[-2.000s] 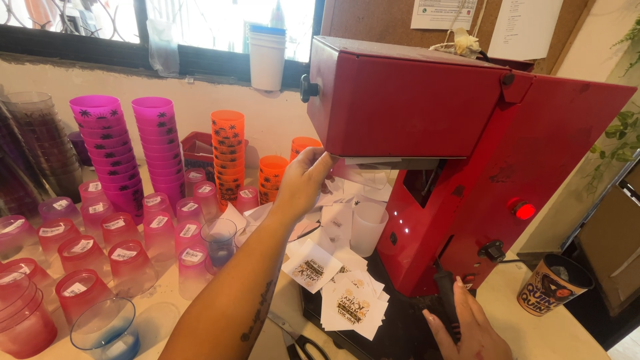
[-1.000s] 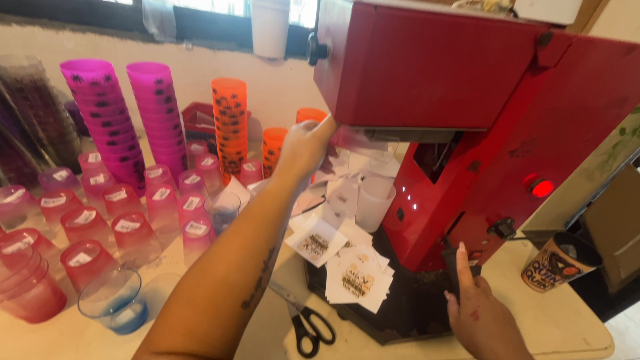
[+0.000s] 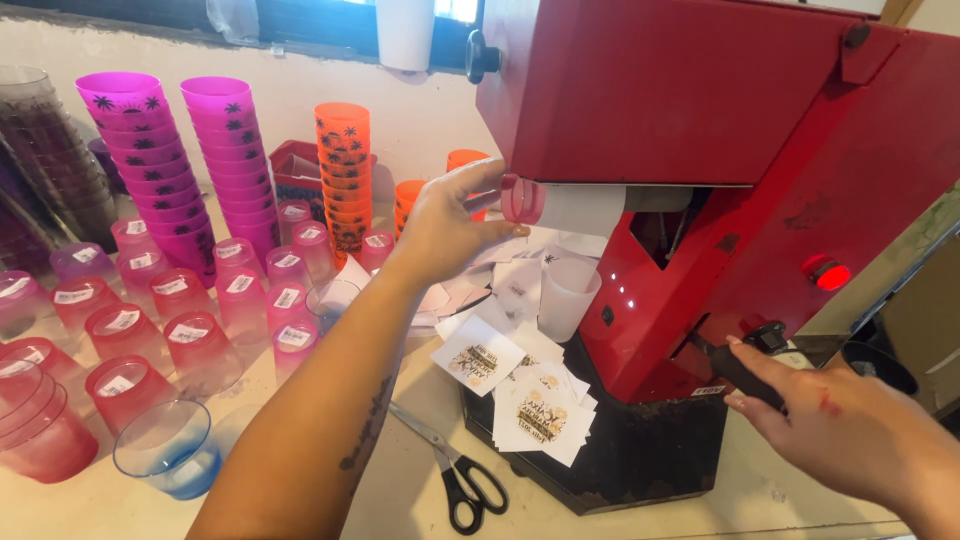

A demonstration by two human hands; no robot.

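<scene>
My left hand (image 3: 457, 217) is raised at the front of a red press machine (image 3: 637, 90), thumb and fingers apart around the base of a pink-tinted plastic cup (image 3: 523, 199). The cup lies sideways under the machine's head, with white paper (image 3: 581, 208) around it; whether the fingers touch the cup is hard to tell. My right hand (image 3: 817, 412) rests on the black lever handle (image 3: 746, 377) at the machine's lower side. Printed transfer sheets (image 3: 541, 414) lie in a pile on the black base (image 3: 637, 450), beside a frosted cup (image 3: 568, 300).
Black-handled scissors (image 3: 459, 480) lie in front of the base. Upturned pink cups (image 3: 202, 352) and a blue-tinted cup (image 3: 171, 450) crowd the left. Behind them stand stacks of magenta cups (image 3: 225, 165) and orange cups (image 3: 343, 172). A red indicator light (image 3: 831, 275) glows on the machine.
The lever and my right hand on it sit higher against the machine than two seconds ago. My left hand stays by the machine's front. The view has shifted closer.
</scene>
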